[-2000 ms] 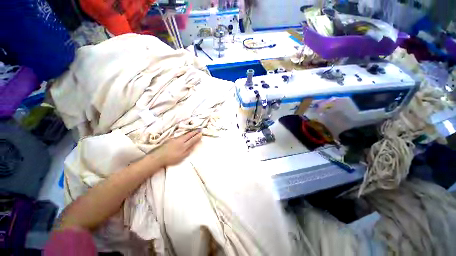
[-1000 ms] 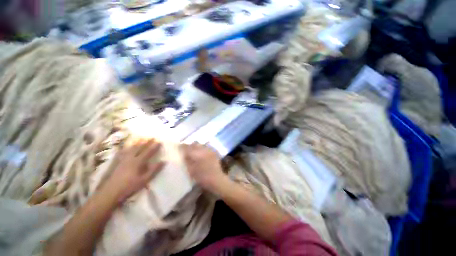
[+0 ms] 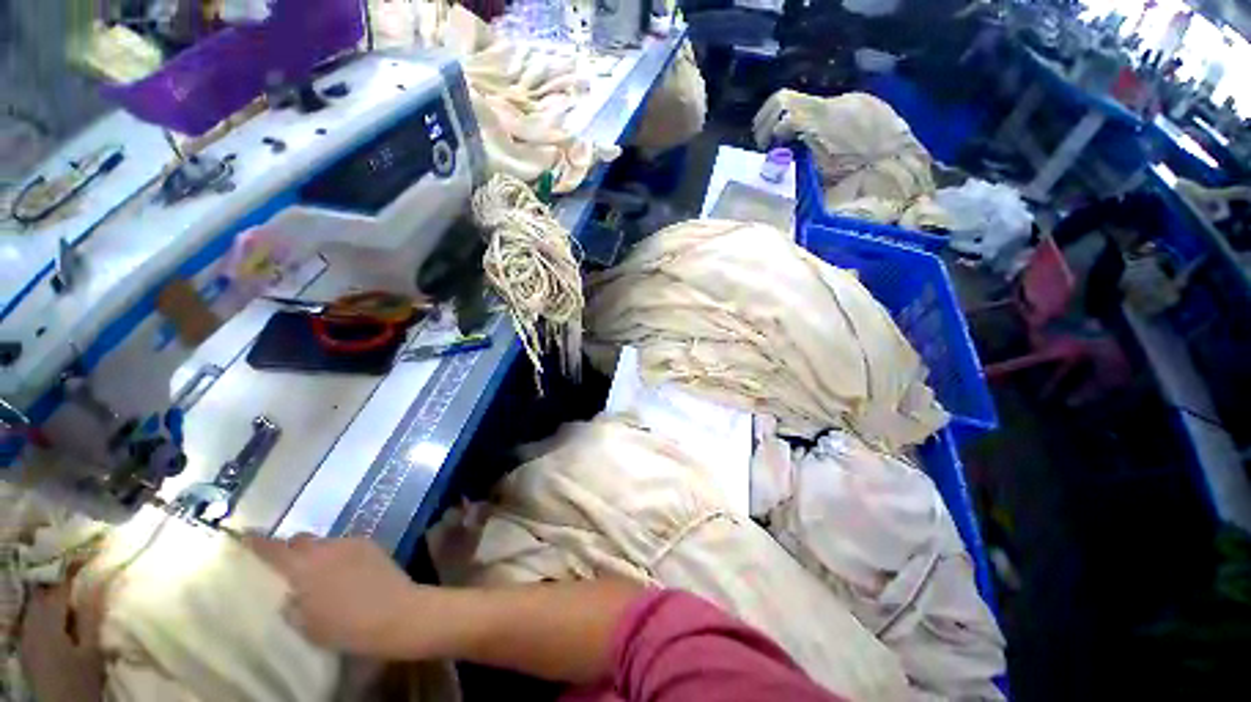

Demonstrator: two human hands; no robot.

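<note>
Cream fabric (image 3: 206,617) lies at the lower left, running up to the needle area of the white sewing machine (image 3: 254,226). The presser foot area (image 3: 206,501) is brightly lit, with the cloth edge against it. My right hand (image 3: 350,597) is at the right edge of this cloth, just in front of the foot, with its fingers closed on the fabric; the fingertips are partly hidden. A brownish, skin-toned patch shows at the lower left edge among the cloth; it may be part of my left hand, but it is blurred and cut off.
Red and orange scissors (image 3: 360,327) lie on a flat black object (image 3: 295,346) beside the machine. A cord bundle (image 3: 528,261) hangs at the table edge. Cream cloth heaps (image 3: 768,322) and blue crates (image 3: 912,295) stand at the right. A purple basket (image 3: 247,62) is behind the machine.
The view has swung right, bringing the crates and cloth heaps into view. My right hand, on the cloth one second ago, is now close to the presser foot. My left hand is no longer clearly visible.
</note>
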